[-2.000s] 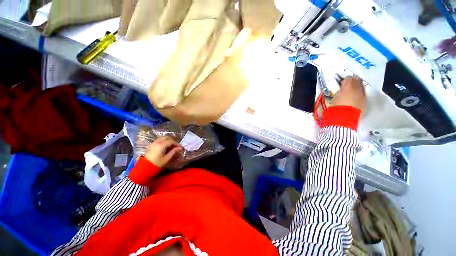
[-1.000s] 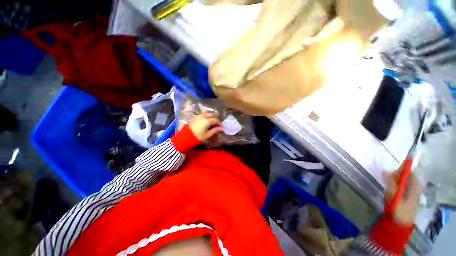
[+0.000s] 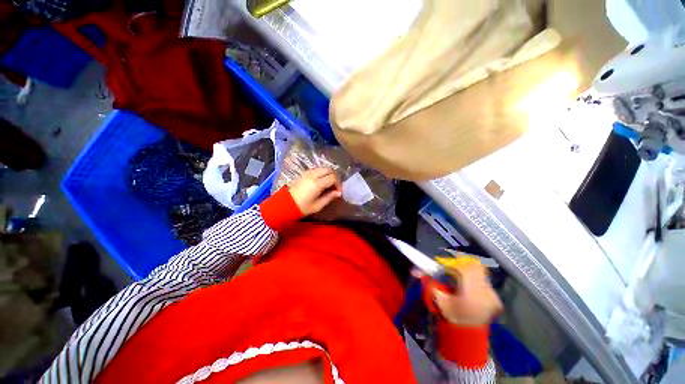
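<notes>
A clear crinkled poly bag (image 3: 379, 199) with brown contents and a white label lies in my lap. My left hand (image 3: 315, 190) rests on the bag with its fingers curled; whether it pinches the plastic cannot be told. My right hand (image 3: 469, 294) holds scissors (image 3: 420, 260) with red and orange-yellow handles, slightly blurred, in front of the table edge. The blades point towards the bag and are apart from it. A tan garment piece (image 3: 451, 97) is heaped on the table and hangs over its edge above the bag.
A white carrier bag (image 3: 220, 175) with dark packets sits in the blue bin (image 3: 98, 169), beside dark blue tangled items. Dark red cloth (image 3: 176, 82) drapes over the bin. A black phone (image 3: 607, 186) lies on the white table (image 3: 526, 262) near the sewing machine (image 3: 646, 82).
My right hand has taken the scissors from beside the machine and moved left with them, past the table edge towards my lap. My left hand has stayed on the bag. The view has shifted.
</notes>
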